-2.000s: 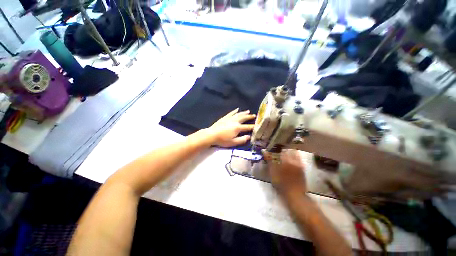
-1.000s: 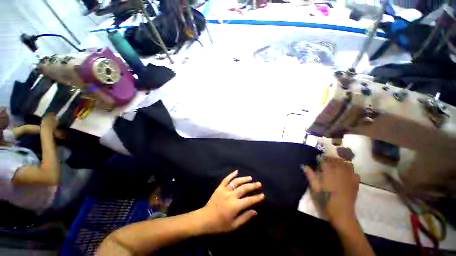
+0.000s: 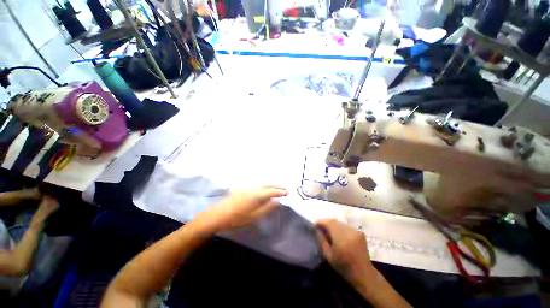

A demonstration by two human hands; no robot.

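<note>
A long pale grey-blue facing piece (image 3: 181,194) lies along the table's front edge, with black cloth (image 3: 128,187) at its left end. Its right part hangs over the edge. My left hand (image 3: 250,206) is blurred and lies over the middle of the piece, fingers pointing right; its grip cannot be told. My right hand (image 3: 342,245) pinches the right end of the piece between thumb and fingers. The cream sewing machine (image 3: 422,144) stands at the right, its presser foot (image 3: 328,175) behind my hands with no cloth under it.
Fabric scissors (image 3: 467,249) with red and yellow handles lie right of my hands. A purple sewing machine (image 3: 99,114) stands at the left, with another person's arms (image 3: 27,231) below it. A blue crate (image 3: 90,264) is under the table. Dark cloth (image 3: 449,102) lies behind the cream machine.
The cloth has moved away from the machine and now shows its pale grey side instead of black. My right hand has moved left and down, away from the presser foot, and grips the end.
</note>
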